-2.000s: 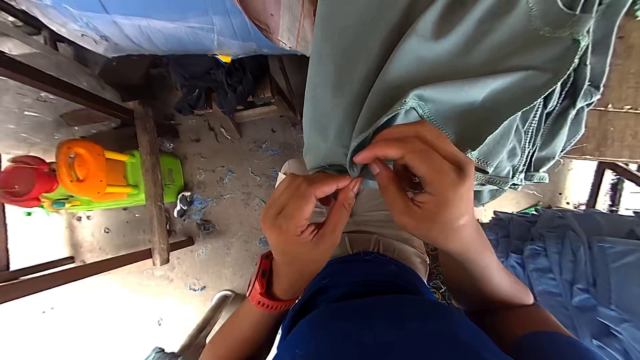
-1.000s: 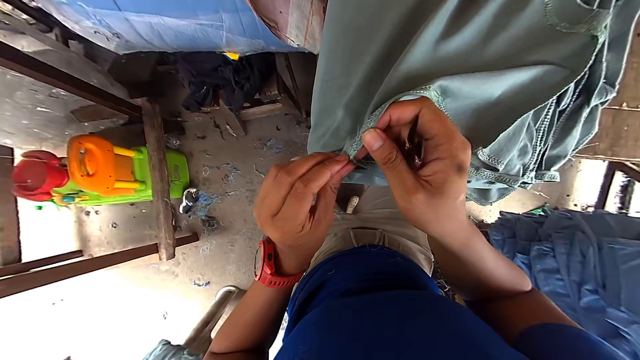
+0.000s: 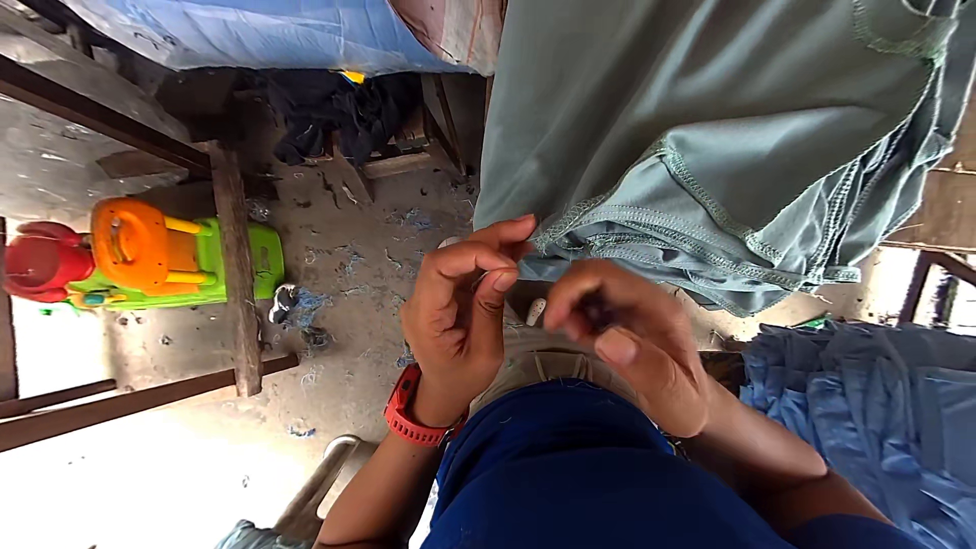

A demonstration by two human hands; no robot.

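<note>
Grey-green fabric garments (image 3: 610,99) with overlocked seams hang over a surface ahead of me, their stitched edges toward my body. My left hand (image 3: 465,305), a red watch (image 3: 412,412) on its wrist, is at the lower left corner of the cloth. Its index finger is by the seam end, and the thumb is bent near the other fingers; whether it pinches cloth or a thread cannot be told. My right hand (image 3: 633,335) is blurred, just below the seams, fingers curled and thumb apart. Something small and dark shows within its curled fingers, too blurred to name.
Folded blue fabric pieces (image 3: 877,412) lie at the right. A blue wrapped bundle (image 3: 267,34) is at upper left, dark cloth (image 3: 343,114) beneath it. A wooden post (image 3: 238,267) stands before a green, orange and red plastic toy (image 3: 152,252). Thread scraps litter the floor (image 3: 358,305).
My right hand has come away from the seam and moved toward my body. The hands, earlier together at the cloth edge, are now apart. More of the stitched edge shows.
</note>
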